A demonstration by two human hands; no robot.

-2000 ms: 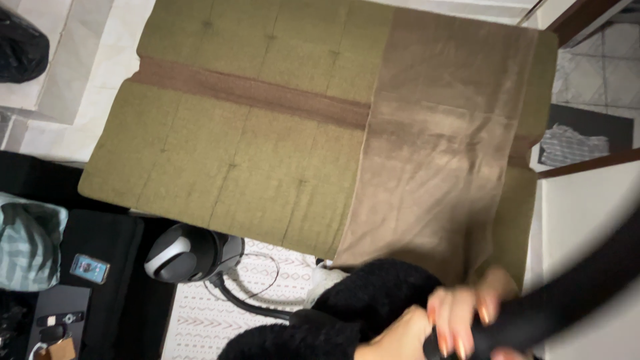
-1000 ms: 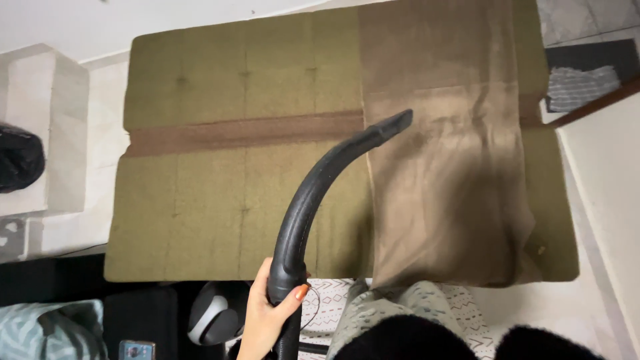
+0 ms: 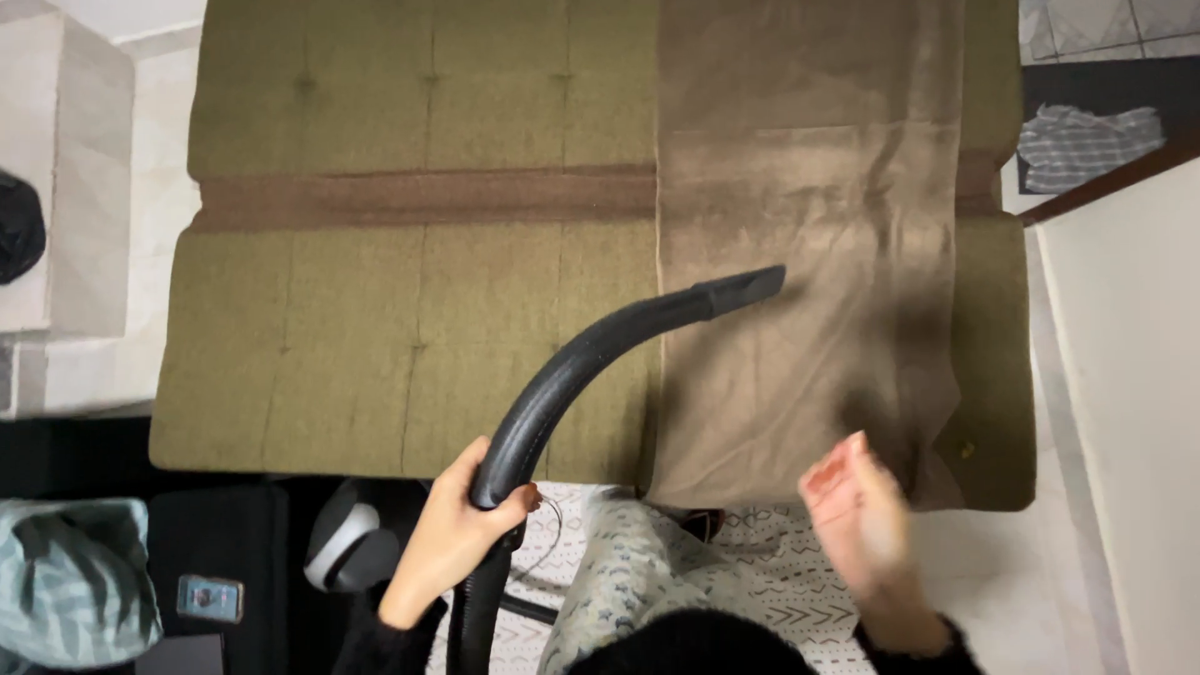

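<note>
My left hand [image 3: 459, 525] grips the handle of a black vacuum cleaner hose wand [image 3: 581, 366], which curves up and right. Its flat crevice nozzle [image 3: 747, 291] is over a brown cloth [image 3: 806, 216]; whether it touches cannot be told. The cloth lies across the right part of an olive-green tufted sofa bed [image 3: 375, 309] with a brown middle strip [image 3: 412, 195]. Slightly blurred, my right hand [image 3: 862, 516] is over the cloth's near edge, fingers loosely bent and holding nothing. A small yellowish speck [image 3: 967, 450] shows on the sofa bed at the lower right.
The vacuum cleaner body [image 3: 356, 539] stands below the sofa bed's near edge. A phone [image 3: 210, 598] and a patterned cloth [image 3: 75, 581] lie at lower left. I am on a white patterned rug [image 3: 797, 600]. A checked cloth [image 3: 1087, 145] lies on a dark mat at upper right.
The nozzle stays over the brown cloth, held by my left hand. My right hand, out of view one second ago, now shows over the cloth's near edge. Two seconds ago the wand was at lower right.
</note>
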